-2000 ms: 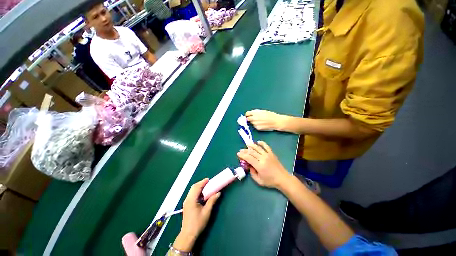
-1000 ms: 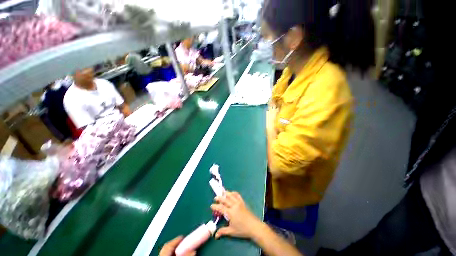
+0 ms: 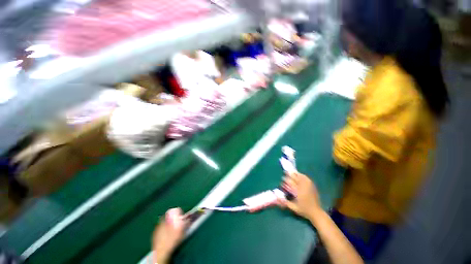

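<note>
The view is blurred. My left hand is at the lower left, closed around a pink housing. A dark inner part shows just right of it. A thin white lead runs from there to a pink-and-white tube, which lies over the green surface. My right hand is at the tube's right end and grips the bundled white power cord, whose top sticks out beyond the fingers. The fingertips are partly hidden and blurred.
A person in a yellow jacket sits at the right. A white strip divides the green surface. Across it stand a whitish bag and a pink-and-white heap. A grey overhead shelf crosses the upper left.
The view has swung about. My left hand has gone from the pink tube to the pink housing at its left, and the lead between them now shows. My right hand still holds the cord.
</note>
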